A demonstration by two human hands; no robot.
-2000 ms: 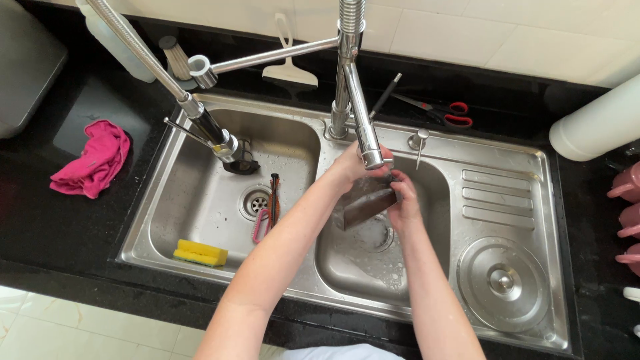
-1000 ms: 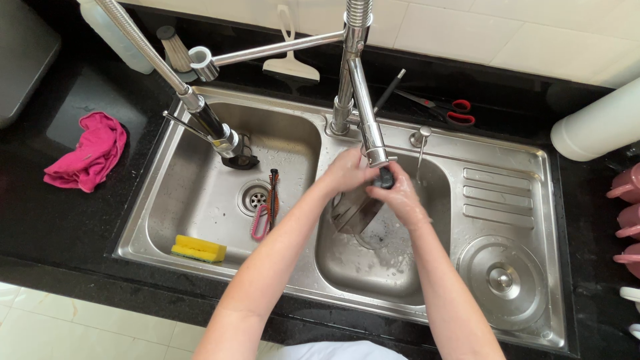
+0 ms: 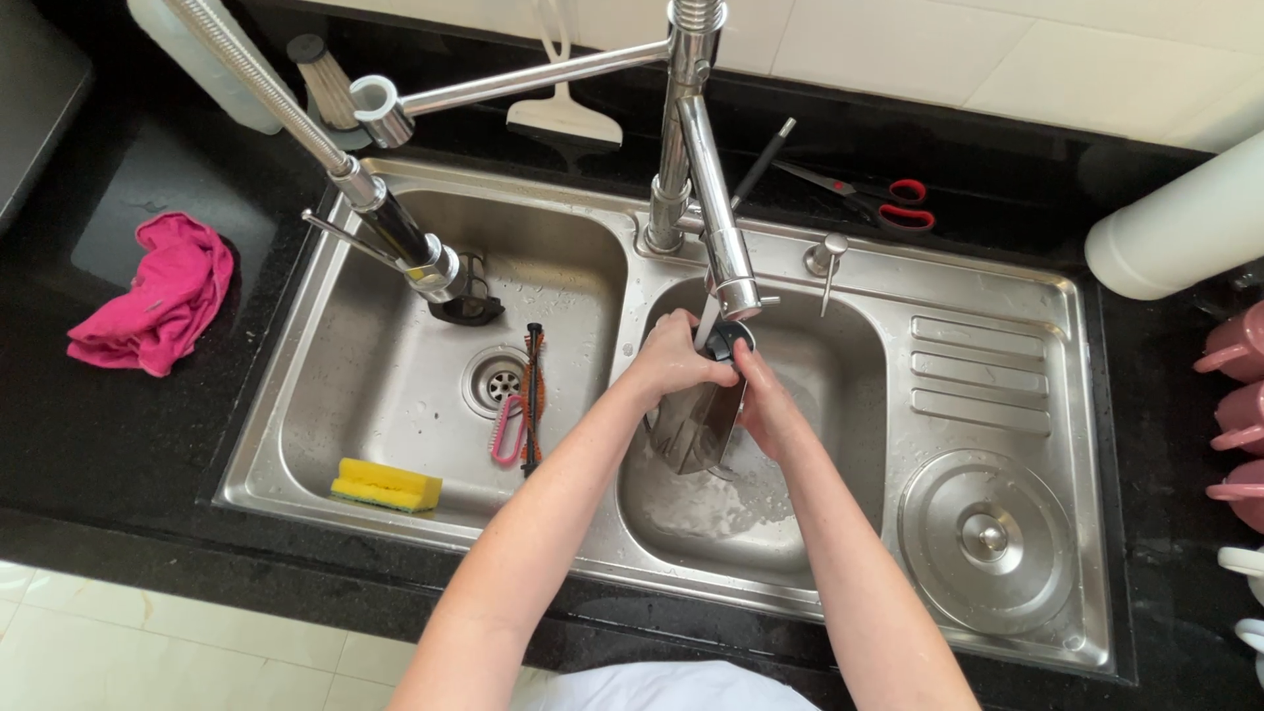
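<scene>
Over the right basin, both hands hold a translucent smoky plastic container with a dark round end, seemingly a vacuum cleaner's dust bin. My left hand grips its left side near the dark end; my right hand has hold of its right side. Water runs from the chrome faucet spout onto the dark end. The fingers behind the container are partly hidden. In the left basin lie a roller brush, a small pink brush, a yellow sponge and a black plastic part.
A pull-down spray head hangs over the left basin. Red-handled scissors and a squeegee are behind the sink. A pink cloth lies left, a round steel lid right. Pink cups stand at the right edge.
Both hands have kept hold of the container while its tilt changed. Its dark round end now shows under the stream, and its clear body points down into the basin.
</scene>
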